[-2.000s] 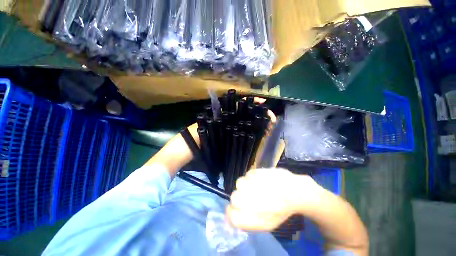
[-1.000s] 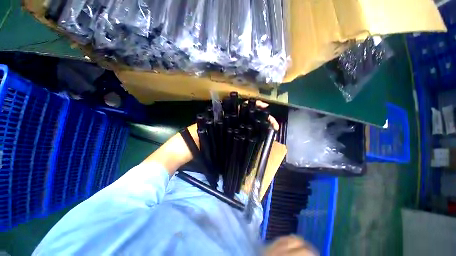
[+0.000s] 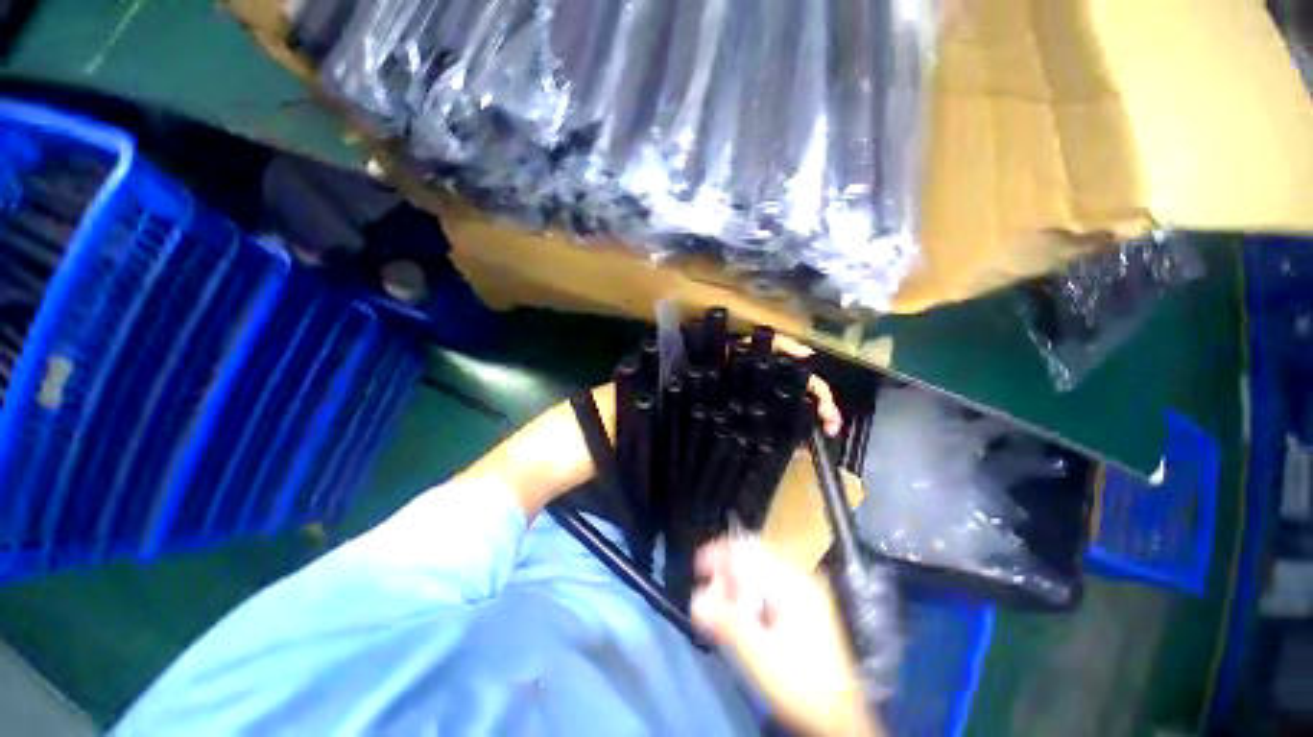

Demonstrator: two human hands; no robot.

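A bundle of black tubes point(image 3: 706, 446) stands over my lap with its round ends up. My left arm goes around it, and the fingers of my left hand point(image 3: 824, 403) show at its far right side, holding it; the rest of that hand is hidden. My right hand point(image 3: 756, 598) is blurred at the lower front of the bundle; its grip is unclear. A tube with clear wrinkled plastic point(image 3: 864, 590) slants down at the bundle's right side. A clear strip point(image 3: 668, 346) sticks up among the tube ends. A tan cardboard pad point(image 3: 809, 504) shows beside the bundle.
An open carton point(image 3: 1008, 159) with bagged tubes point(image 3: 691, 130) lies on the green bench point(image 3: 979, 360). A dark lumpy packet point(image 3: 1102, 303) is right of it. A black tray point(image 3: 1068, 576) holds clear bags point(image 3: 950, 475). Blue crates point(image 3: 159, 389) stand left; another blue crate point(image 3: 936, 655) is lower right.
My right hand has come up from the bottom edge to the front of the bundle. The bagged tube at the right now slants down to the right. The whole view has shifted, moving the scene down and right.
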